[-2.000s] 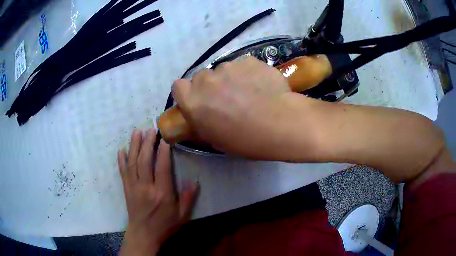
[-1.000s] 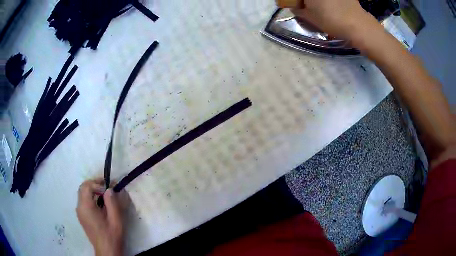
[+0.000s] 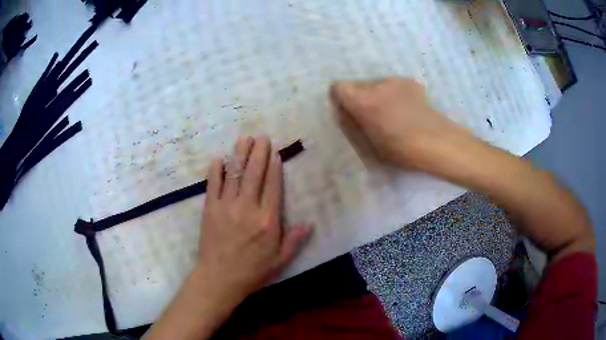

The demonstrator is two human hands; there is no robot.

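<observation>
A dark fabric strap (image 3: 156, 203) lies on the white table in front of me. One arm runs right and slightly up, under the fingers of my left hand; its cut end shows beyond them. The other arm hangs down from the knotted corner at left to the table's near edge. My left hand (image 3: 242, 216) lies flat on the strap, fingers slightly apart. My right hand (image 3: 382, 116) is blurred, curled closed above the table to the right, with nothing visible in it. It does not touch the strap. The iron is out of view.
A fan of flat dark strips (image 3: 43, 116) lies at left. Part of a larger dark pile (image 3: 116, 8) shows at the top left, with a dark bundle (image 3: 14, 36) beside it. A metal fitting (image 3: 531, 30) with cords is at the top right. A round white stand base (image 3: 465, 295) is on the floor.
My right hand has let go of the iron, which has left view. My left hand has gone from gripping the strap's corner to lying on one arm. The other arm now points towards me.
</observation>
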